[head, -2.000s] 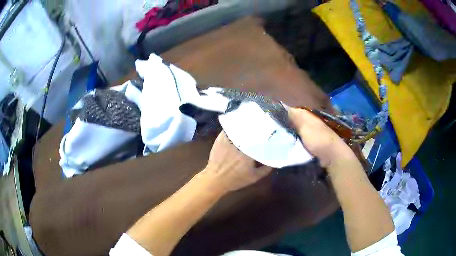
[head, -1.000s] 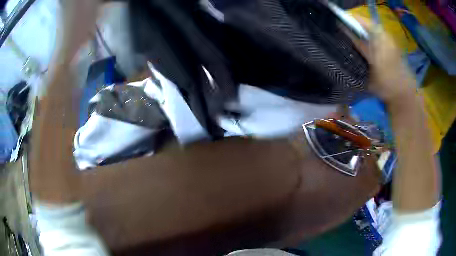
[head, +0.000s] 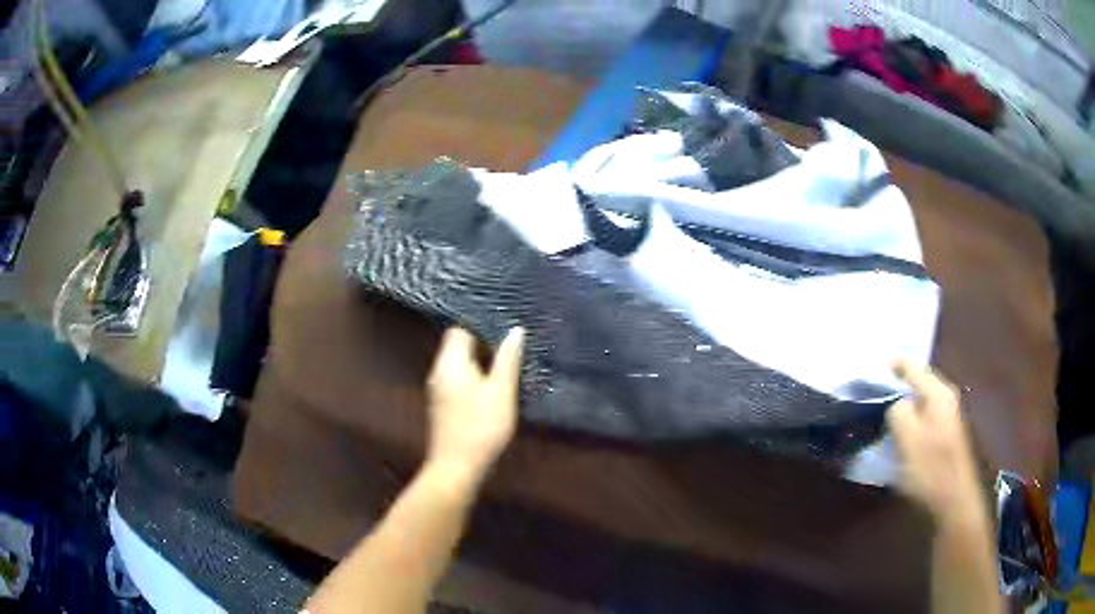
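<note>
The garment lies across the pressing table, with its dark grey woven outer face (head: 624, 348) in front and left and its white inside (head: 769, 312) bunched behind. My left hand (head: 474, 402) is at its near edge, thumb and finger apart in a V. My right hand (head: 934, 438) pinches the garment's right near edge, where white and dark meet; some fingertips are hidden. The steam iron (head: 1027, 534) stands at the far right rim, partly cut off, with its orange-brown handle on its right side.
The brown padded table (head: 348, 444) lies under the garment. A side table (head: 168, 156) at left holds a small metal tool (head: 120, 282) with cords. A dark cloth with a yellow tab (head: 246, 312) hangs between the tables. Red and pink cloth (head: 919, 72) lies behind. A blue strip (head: 636, 90) stands at the back.
The view has swung left. The garment, raised and blurred a second ago, now lies on the table with its dark face spread in front. Both hands have come down to its near edge.
</note>
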